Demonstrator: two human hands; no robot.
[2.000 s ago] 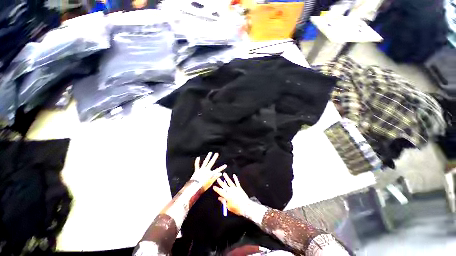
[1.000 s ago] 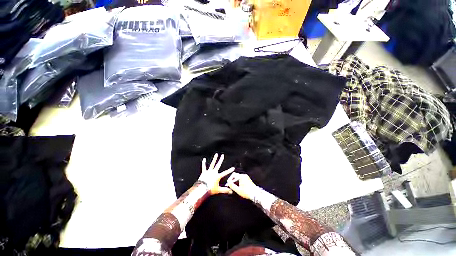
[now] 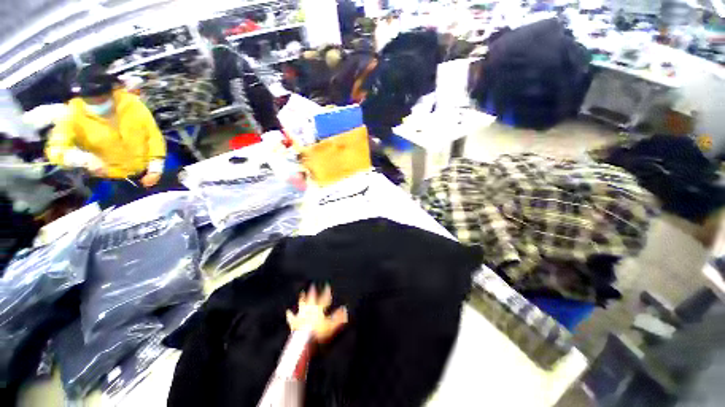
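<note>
A black garment (image 3: 389, 294) lies spread on the white table (image 3: 485, 354), its black side up. My left hand (image 3: 318, 314) rests palm down near its middle, fingers apart, holding nothing that I can see. My right hand is not in view. The garment's near end is cut off by the picture's lower edge.
Polybagged garments (image 3: 143, 266) are stacked at left. A thin black hanger (image 3: 343, 195), an orange-brown box (image 3: 338, 156) and a blue box (image 3: 339, 121) are beyond. A folded plaid piece (image 3: 529, 318) lies at the right edge, beside a plaid pile (image 3: 548, 211). A person in yellow (image 3: 111, 135) is far left.
The view has tilted up and turned, showing more of the room. My right hand has left the picture. My left hand has moved away from it, farther up the black garment.
</note>
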